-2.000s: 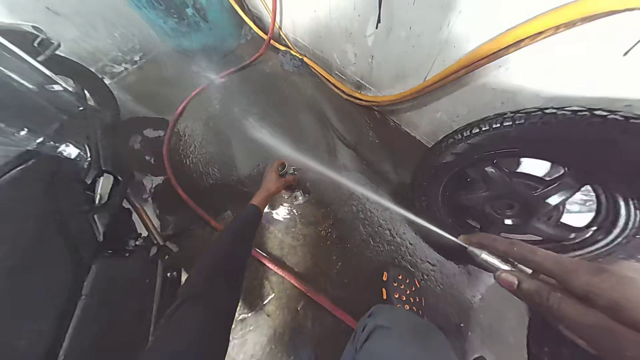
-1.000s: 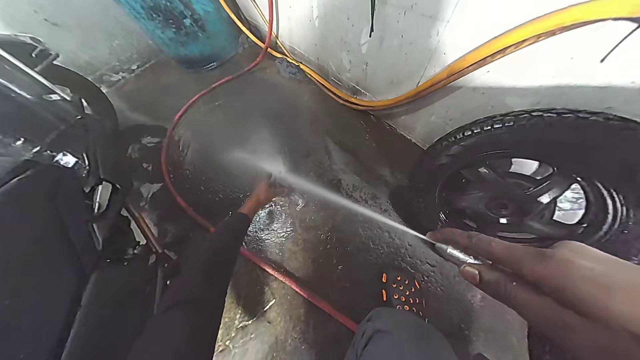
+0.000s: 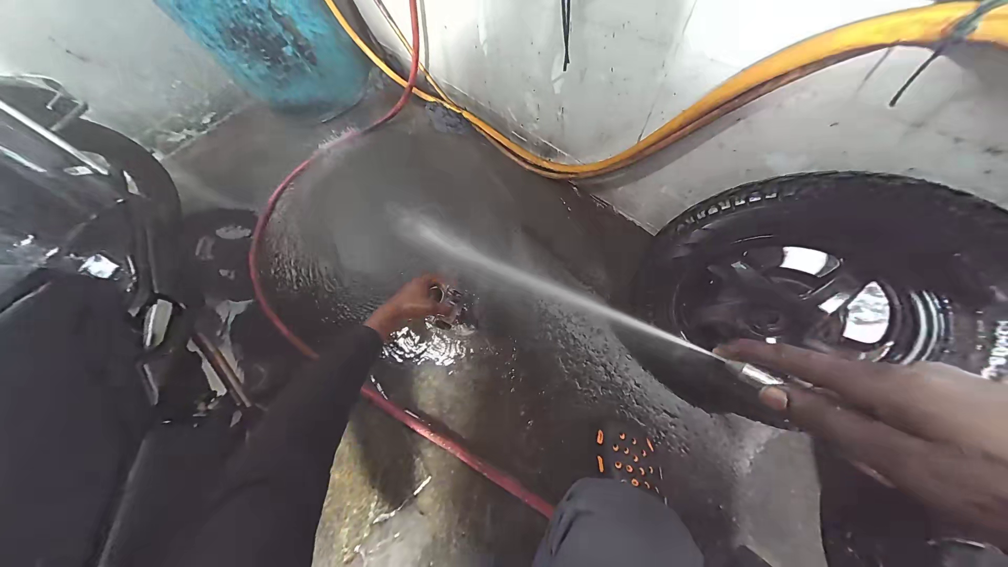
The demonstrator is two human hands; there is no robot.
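Note:
At the right, my right hand (image 3: 858,417) grips a metal spray nozzle (image 3: 754,373). A narrow jet of water (image 3: 567,298) leaves its tip and runs to the upper left, fanning into mist above the wet floor. Near the middle, my left hand (image 3: 413,303) is low over the floor with its fingers around a small metal part (image 3: 447,303), whose kind I cannot tell. The jet passes just beyond that part. Bright wet reflections show on the floor below the left hand.
A red hose (image 3: 465,457) curves across the floor under my left arm. A wheel with a black tyre (image 3: 819,197) lies at the right. Yellow hoses (image 3: 630,161) run along the wall. A blue drum (image 3: 276,47) stands at the back; dark motorcycle parts (image 3: 150,197) are at the left.
The jet covered the left hand's fingers and the part one second ago; now it lands beyond them and both show. The right hand keeps hold of the nozzle.

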